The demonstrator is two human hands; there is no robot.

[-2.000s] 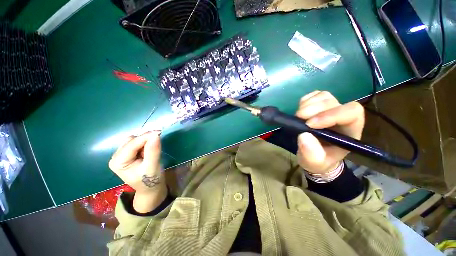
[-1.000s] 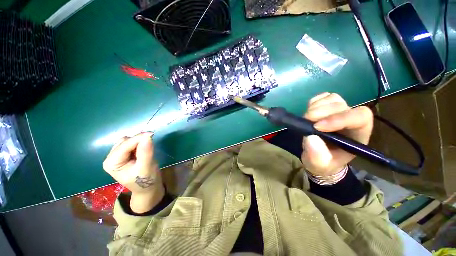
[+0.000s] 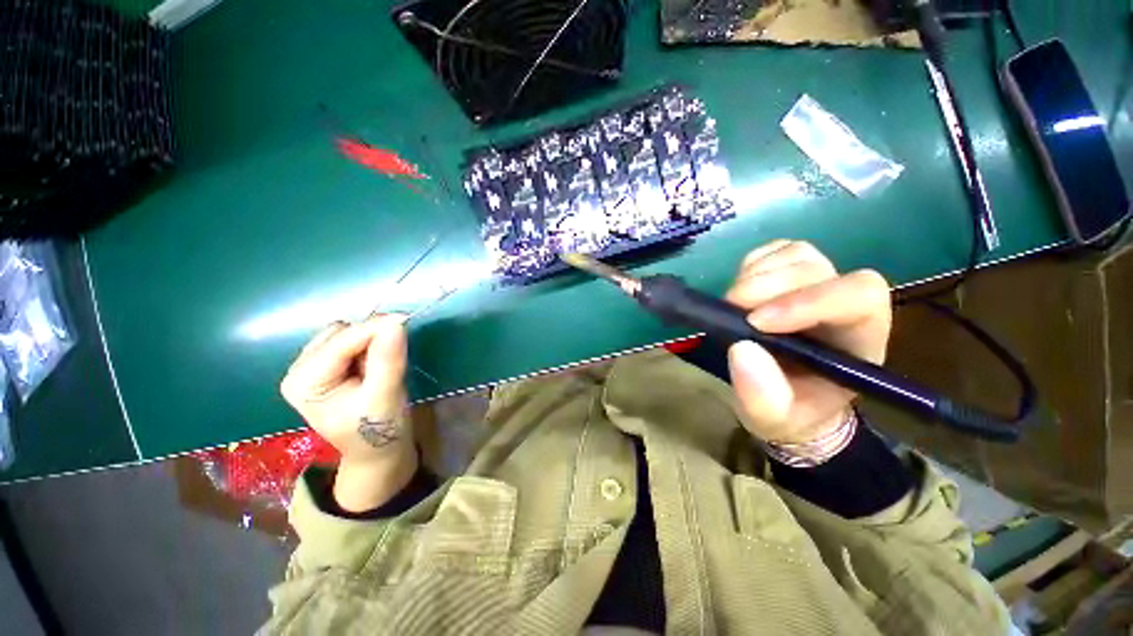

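Observation:
A black PCB panel (image 3: 603,180) with white and silver marks lies on the green mat, on top of what looks like one or more other panels. My right hand (image 3: 808,342) holds the black soldering iron (image 3: 795,350) like a pen. Its brassy tip is at the panel's near edge, left of the middle; whether it touches cannot be told. My left hand (image 3: 354,373) pinches thin solder wire (image 3: 416,263) between thumb and finger, left of and nearer than the panel. The wire's far end is too thin to follow.
A black fan (image 3: 522,50) stands behind the panel. Red lead wires (image 3: 379,159) lie left of it, a small plastic bag (image 3: 841,145) right. Tweezers (image 3: 963,155) and a smartphone (image 3: 1066,139) lie far right. A stack of panels (image 3: 81,112) stands far left. Cardboard scrap (image 3: 795,22) lies at the back.
The view has shifted, so the bench things appear farther right. The iron's tip has moved left along the panel's near edge. Both hands keep their holds.

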